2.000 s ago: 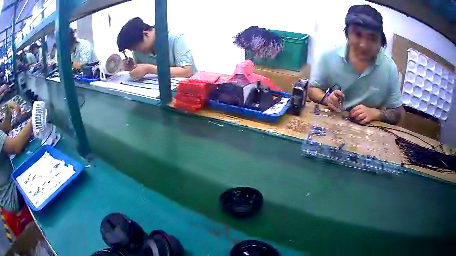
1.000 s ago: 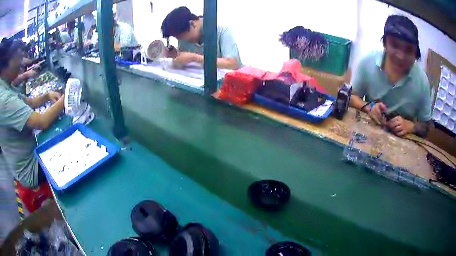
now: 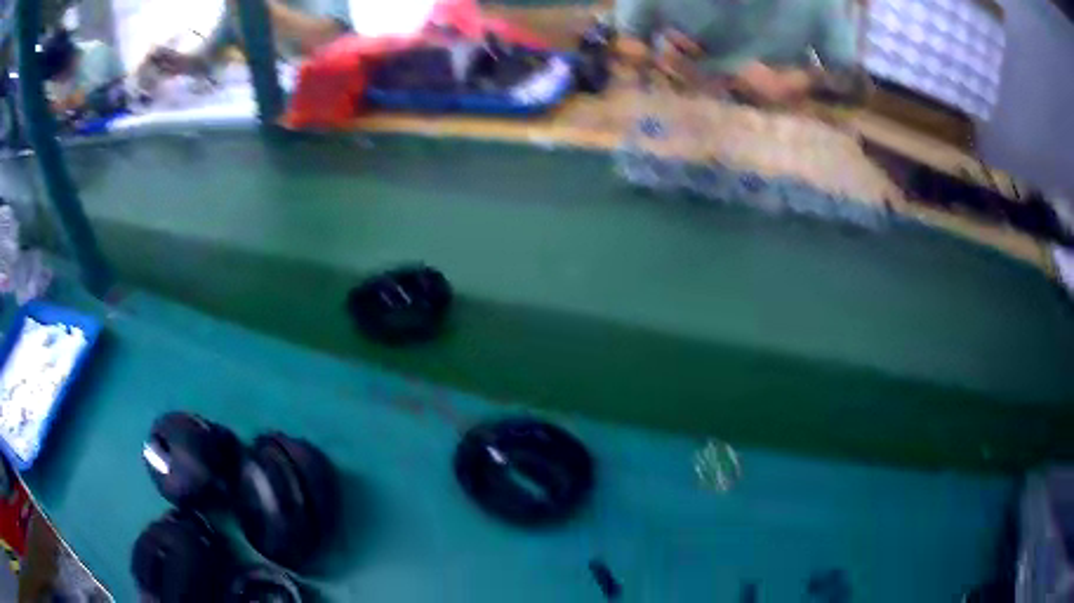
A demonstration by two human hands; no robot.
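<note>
No hand of mine is in view. A round black base housing point(image 3: 524, 471) lies open side up on the blue-green bench, with a pale slot-like patch inside. Several black housings point(image 3: 286, 499) stand in a cluster to its left, the lowest cut off by the bottom edge. Another round black bowl point(image 3: 400, 304) lies on the green belt. A small black insert point(image 3: 605, 577) lies near the bottom edge, with more small dark pieces point(image 3: 829, 585) to its right. The view is blurred.
A pale scrap cluster point(image 3: 716, 465) lies on the bench. A clear greyish bag point(image 3: 1051, 536) is at the right edge. A blue tray point(image 3: 73, 375) with white pieces is at left. Across the belt are red bags point(image 3: 326, 88), a blue tray point(image 3: 471, 99) and a person's hands.
The view has swung down and to the right. The near housing, small dark pieces, scraps and bag now show. The people opposite are mostly cut off at the top.
</note>
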